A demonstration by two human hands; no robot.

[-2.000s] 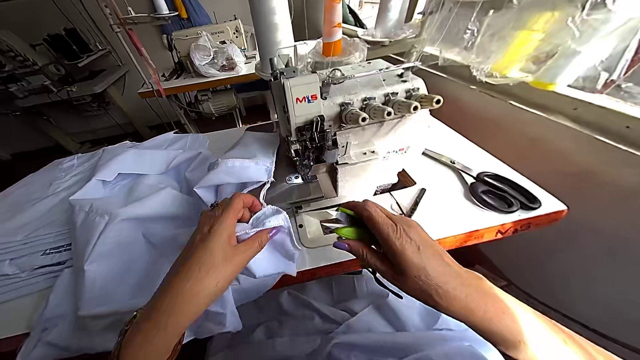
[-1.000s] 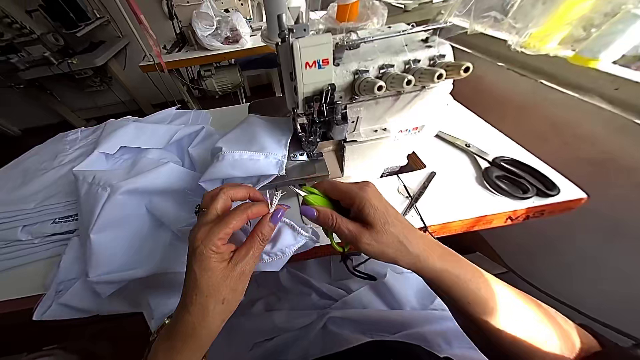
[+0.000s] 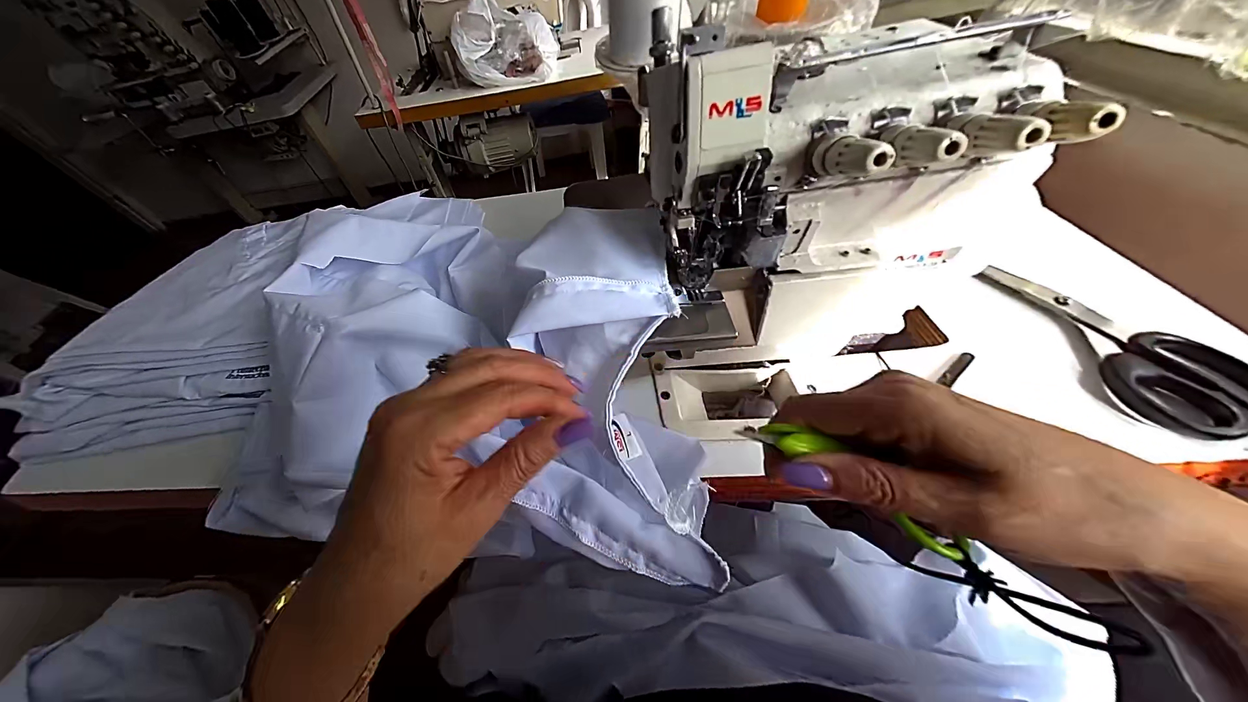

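Note:
My left hand [image 3: 473, 439] hovers over a light-blue fabric garment [image 3: 370, 322], its thumb and fingertips close together; whether a thread is between them I cannot tell. The garment's overlocked edge and a small sewn label [image 3: 624, 438] lie right of these fingers. In my right hand [image 3: 907, 448] are small green thread snips [image 3: 804, 441], tip pointing left, with a black cord tied to their loop. Behind both hands stands a white overlock sewing machine [image 3: 731, 136], the garment's edge beside its presser foot.
Large black-handled scissors [image 3: 1170, 380] and a dark slim tool [image 3: 955, 370] lie on the white tabletop at right. Folded light-blue fabric [image 3: 146, 361] is stacked at left. More fabric [image 3: 780, 614] hangs below the table edge. A second table [image 3: 487, 96] stands behind.
The fabric edge pinched in my left fingers a second ago now lies loose on the garment. My right hand, with the snips, has moved away from my left hand. The view is nearer the machine.

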